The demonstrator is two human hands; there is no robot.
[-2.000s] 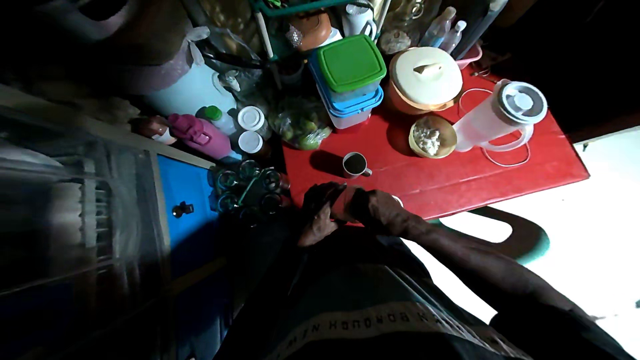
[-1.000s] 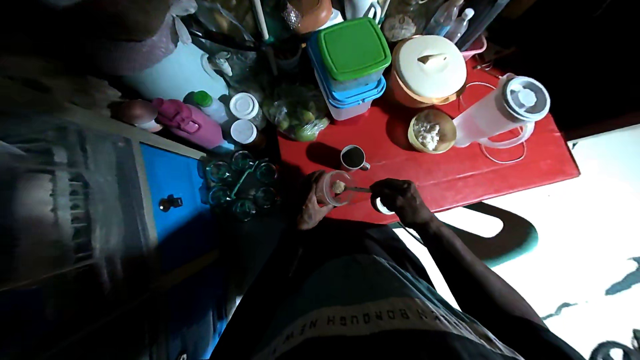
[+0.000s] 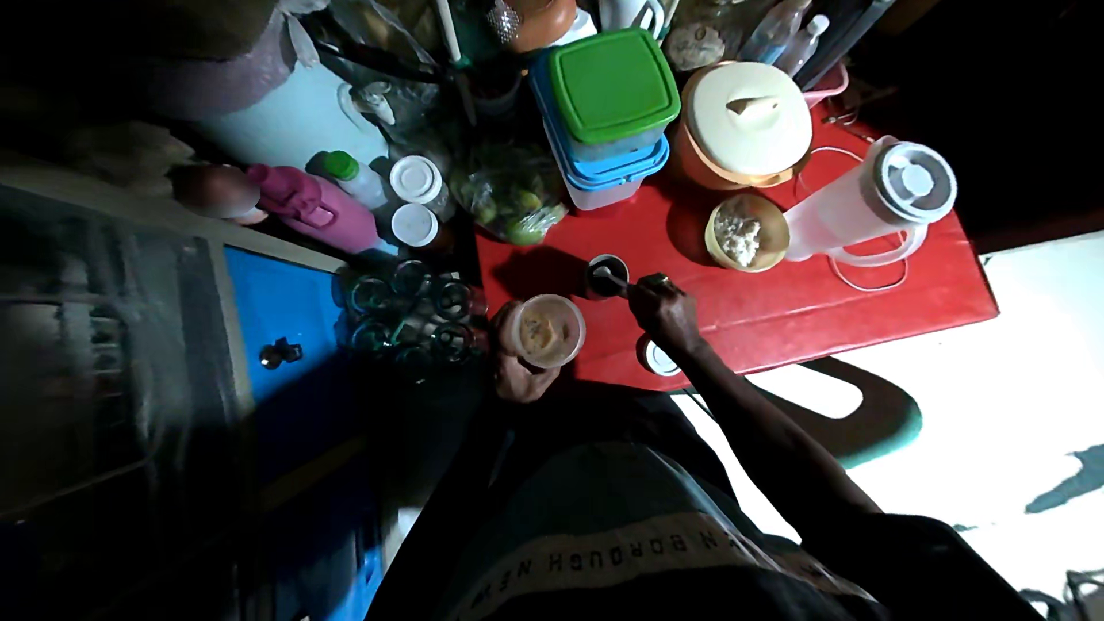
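My left hand holds a clear plastic tub with brownish contents, tilted towards me at the near left edge of the red table. My right hand grips a spoon, whose bowl is in the mouth of a dark-filled cup. The cup stands on the table, behind and right of the tub. A round white lid lies at the table's near edge, below my right hand. Farther right sits a yellow bowl with white, crumbly contents.
Stacked food boxes with a green lid, a lidded pot and a plastic pitcher stand along the table's back and right. A bag of green produce lies behind the cup. Several glasses stand left, beside a pink bottle.
My right hand has moved from the tub to the cup, bringing the spoon into its mouth. Two seconds ago both hands were close together at the table's edge.
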